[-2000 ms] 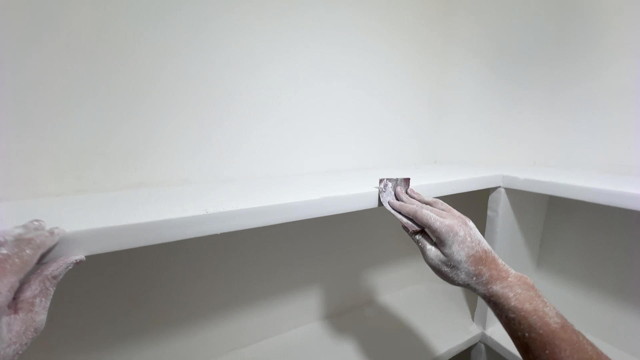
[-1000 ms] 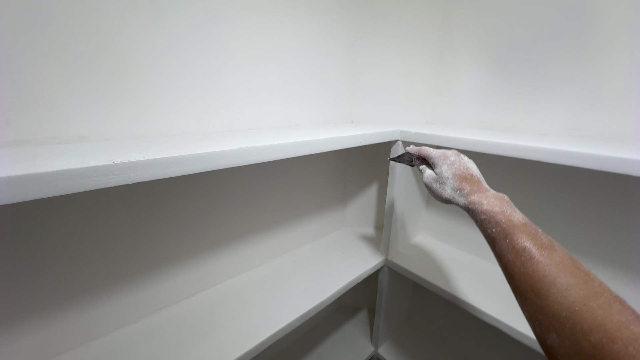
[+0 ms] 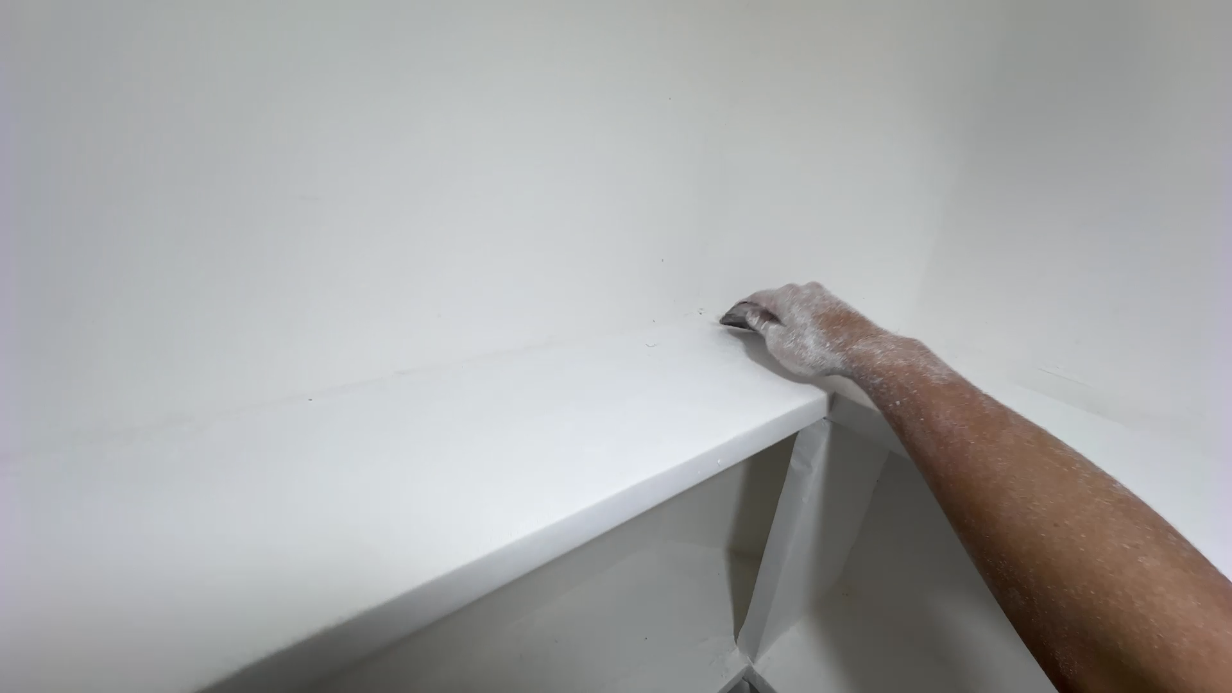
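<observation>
My right hand [image 3: 799, 327], coated in white dust, reaches in from the right and grips a small dark piece of folded sandpaper [image 3: 743, 316]. The piece touches or nearly touches the back of the white upper shelf [image 3: 539, 414], close to where it meets the wall [image 3: 462, 173]. The fingers are curled around the piece, so most of it is hidden. A few dark specks lie along the wall joint just left of the hand. My left hand is out of view.
A second white shelf [image 3: 1088, 414] runs off to the right from the inner corner. Below the corner stands a white upright divider [image 3: 784, 539], with a lower shelf [image 3: 616, 616] on its left. The upper shelf's front edge slants down to the left.
My right hand has moved from the upright below the shelf corner to the shelf top by the wall. My left hand, at the shelf edge two seconds ago, has left the view.
</observation>
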